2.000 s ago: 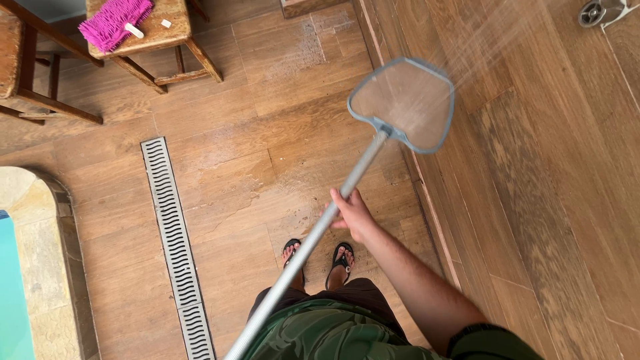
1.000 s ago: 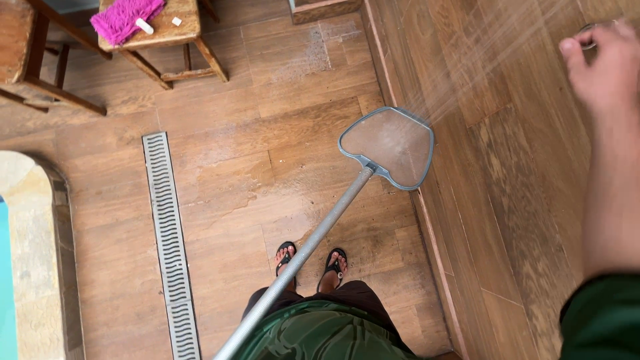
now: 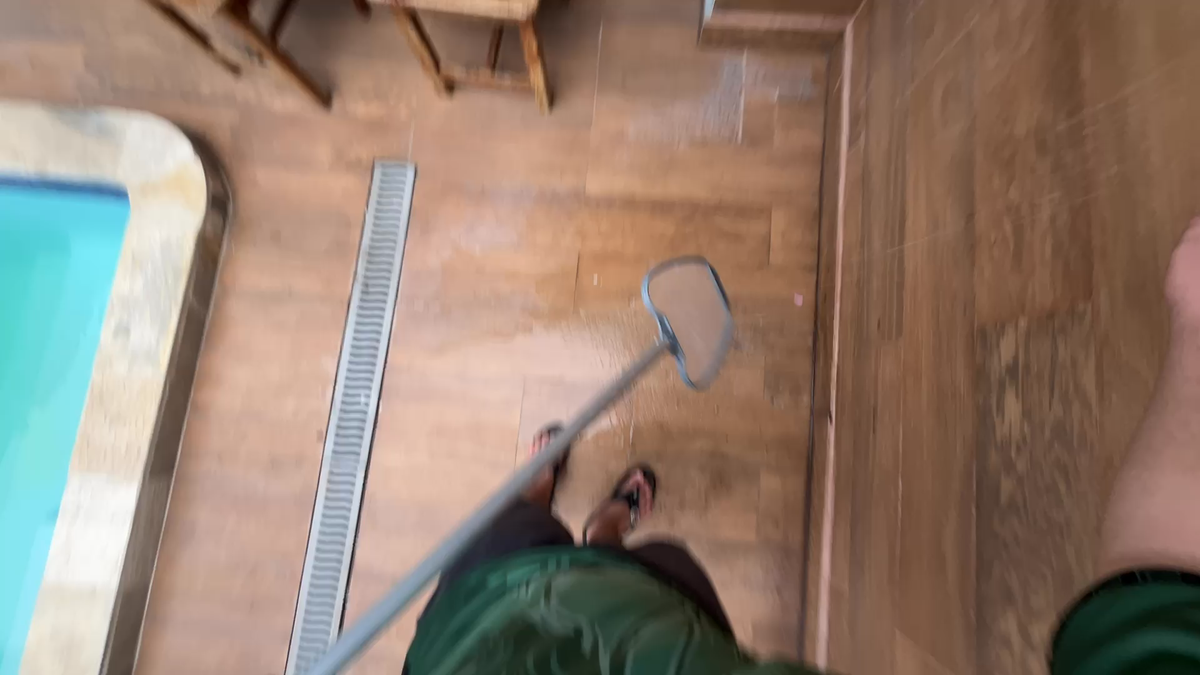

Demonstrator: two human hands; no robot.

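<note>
A pool skimmer net with a blue-grey frame is above the wet wood-look tile floor, at the end of a long grey pole. The pole runs down to the lower left and leaves the frame there; whatever holds it is hidden, and my left hand is out of view. At the right edge, beside the wood-look wall, part of my right hand shows, blurred and cut off. Its fingers lie outside the frame. Faint streaks of water cross the upper right.
A pool with a pale stone rim lies on the left. Between it and my sandalled feet runs a slotted floor drain. Wooden stools stand at the top left. The wall rises along the right.
My right hand was on the pole, then reached toward the wall's metal fixture, and is now at the right edge. The net has moved away from the wall. The water spray has thinned. The view has shifted.
</note>
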